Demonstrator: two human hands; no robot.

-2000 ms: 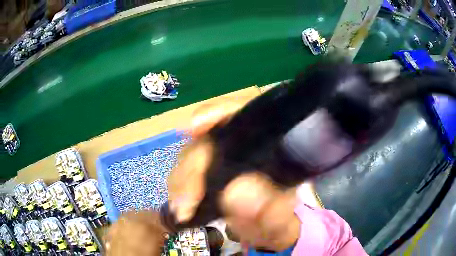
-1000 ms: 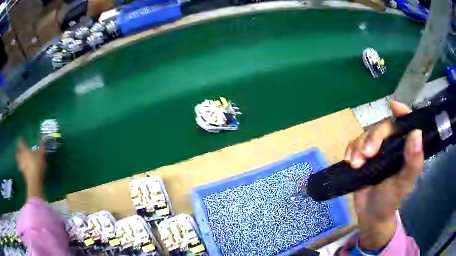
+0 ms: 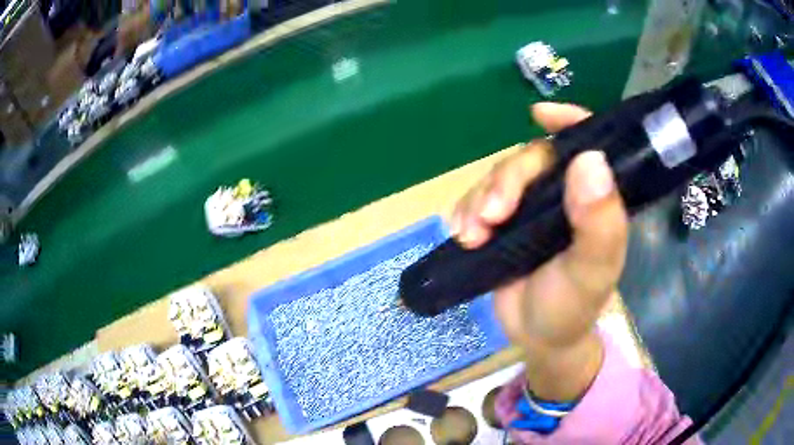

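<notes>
My right hand (image 3: 557,252), with a blue wrist strap and a pink sleeve, is closed around the black electric screwdriver (image 3: 531,217). The driver lies slanted, its narrow end and thin bit over the light-blue screw tray (image 3: 263,348). The tray holds a mass of tiny silvery screws (image 3: 366,348). My left hand is not in view. Circuit board assemblies (image 3: 178,374) with white, yellow and black parts stand in rows left of the tray.
A green conveyor belt (image 3: 348,139) carries spaced units, one (image 3: 238,209) beyond the tray. A white fixture (image 3: 474,401) with round holes and black blocks lies below the tray, on tan cardboard (image 3: 331,239). A whitish post (image 3: 653,48) stands behind the driver. Blue crates show beyond.
My left hand, over the belt at the left a second ago, has left the view. The driver's tip is now over the tray's middle-right. The view has shifted and belt units appear elsewhere.
</notes>
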